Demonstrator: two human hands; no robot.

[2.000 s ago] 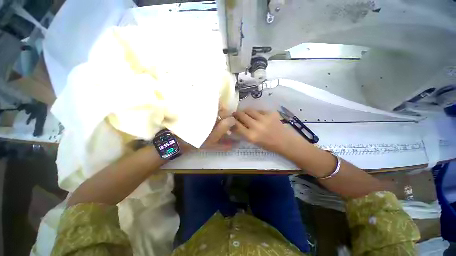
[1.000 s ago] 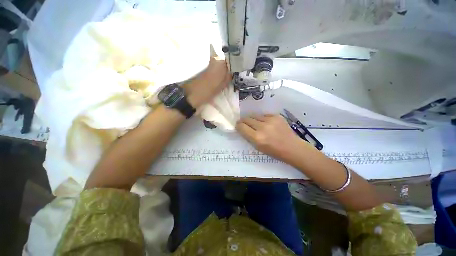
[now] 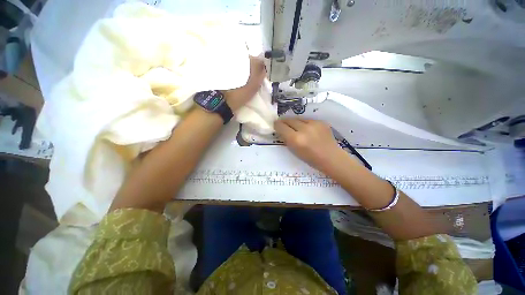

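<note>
The cream garment piece [image 3: 155, 63] lies bunched left of the needle, with a narrow part beside the presser foot [image 3: 290, 103]. My left hand [image 3: 253, 78] is on this fabric just left of the foot, its fingers partly hidden by cloth and the machine head. My right hand [image 3: 302, 138] pinches the fabric's near edge in front of the foot. The white binding strip [image 3: 380, 115] runs from the right across the bed to the foot. Black-handled thread snips [image 3: 358, 154] lie on the bed, partly hidden behind my right hand.
The white machine head [image 3: 397, 26] stands over the back and right. A printed measuring tape [image 3: 259, 177] runs along the table's front edge. A blue crate [image 3: 506, 248] is at the far right. A brown carton [image 3: 460, 222] and white strips are at lower right. Cream fabric hangs over the left side.
My left hand has moved from in front of the foot to beside it, further back. My right hand has shifted slightly back with the fabric edge. The garment has moved left and back.
</note>
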